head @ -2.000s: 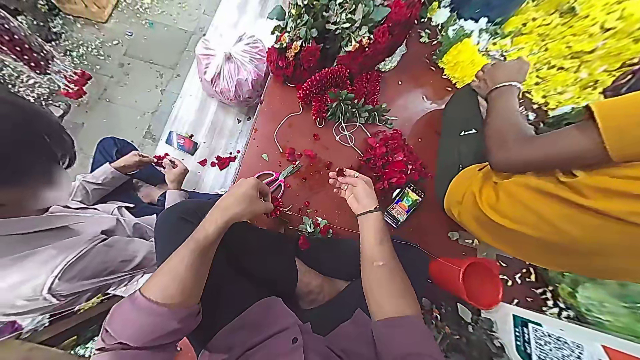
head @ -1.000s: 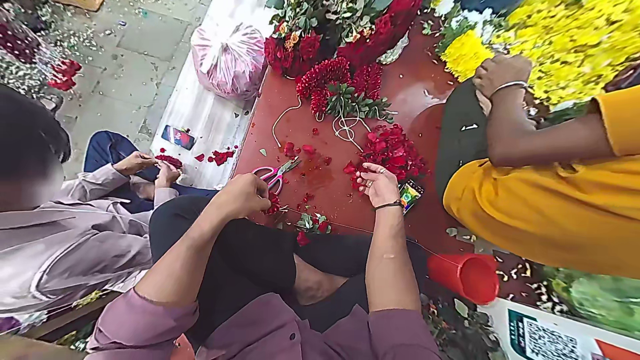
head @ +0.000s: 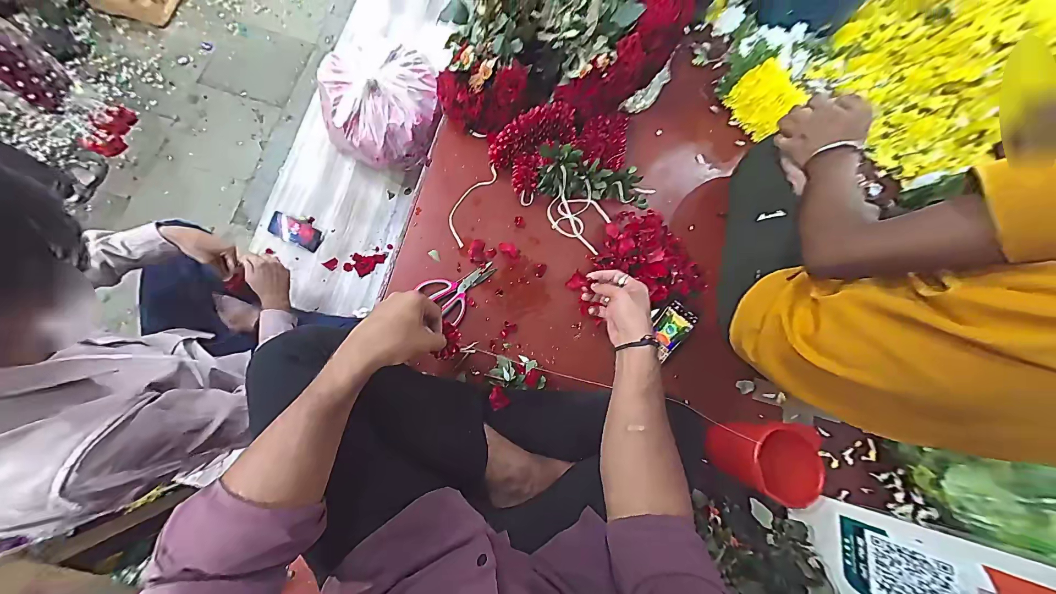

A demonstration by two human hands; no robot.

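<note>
In the head view my left hand (head: pixel 400 328) is closed at the left, on a thin thread (head: pixel 569 379) with a small bunch of red petals (head: pixel 448 340) hanging just below the fingers. Pink-handled scissors (head: pixel 459 294) lie beside its knuckles. My right hand (head: pixel 615 305), with rings and a dark wristband, is at the left edge of a heap of red petals (head: pixel 652 252), its bent fingertips on a few red petals (head: pixel 579 281). The thread runs rightwards below my right hand, past my knee to a red plastic cup (head: pixel 763 462).
A phone (head: pixel 675 330) lies by my right wrist. Red garlands (head: pixel 536 136) with white strings, a pink-filled plastic bag (head: pixel 379 107) and another phone (head: pixel 295 231) are beyond. Co-workers sit on both sides; the right one's hand (head: pixel 825 132) touches yellow flowers (head: pixel 763 99).
My right hand has moved right to the petal heap, and red petals now show at its fingertips. My left hand has stayed near the scissors.
</note>
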